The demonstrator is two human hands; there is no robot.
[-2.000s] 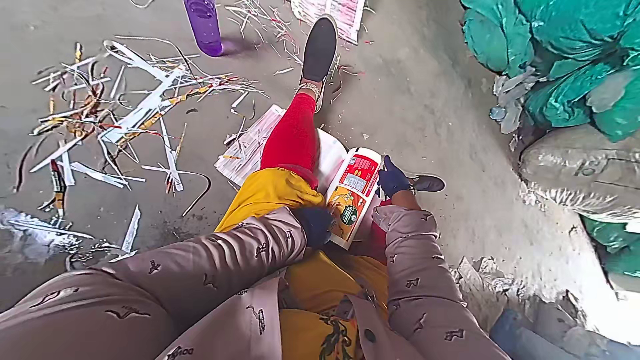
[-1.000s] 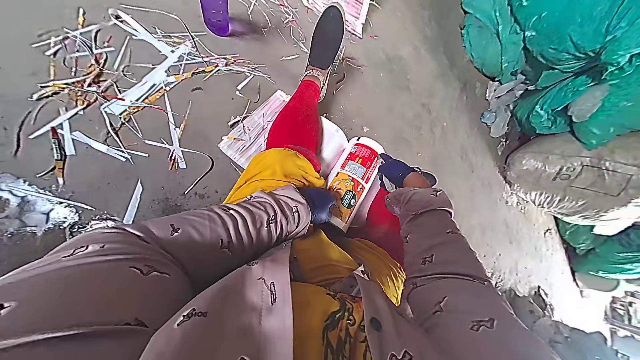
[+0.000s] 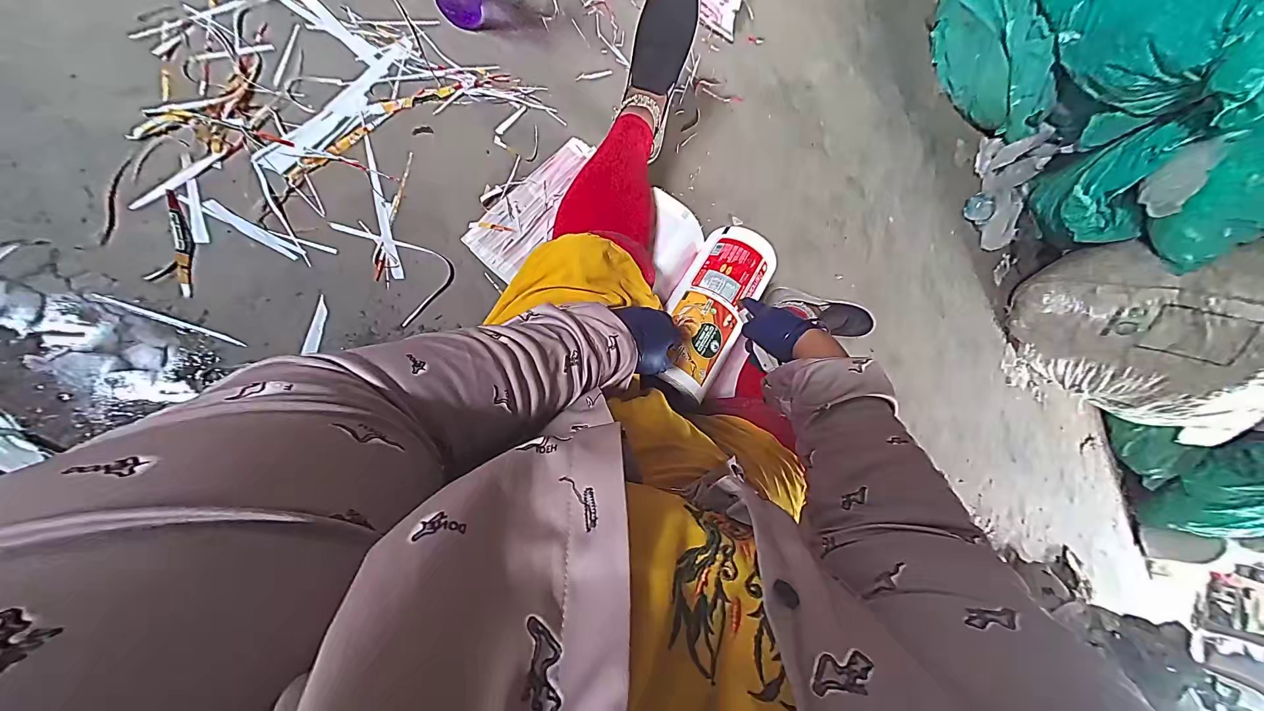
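Observation:
A white plastic container with a red and yellow printed label lies tilted between my knees. My left hand, in a dark blue glove, grips its left edge near the lower end. On the other side my right hand, also gloved in dark blue, is at the container's right edge, with a small pale thing at its fingers that is too unclear to name. A second white rounded piece shows behind the container. Printed sheets lie on the floor beside my red-clad leg.
Cut white and coloured strips are strewn over the floor at left. Green sacks and a stuffed pale sack stand at right. A purple container is at the top edge. My shoe is stretched forward.
My right hand has moved from the upper right of the container to lower along its right edge. The left hand stays at the container's lower left. The view has shifted slightly.

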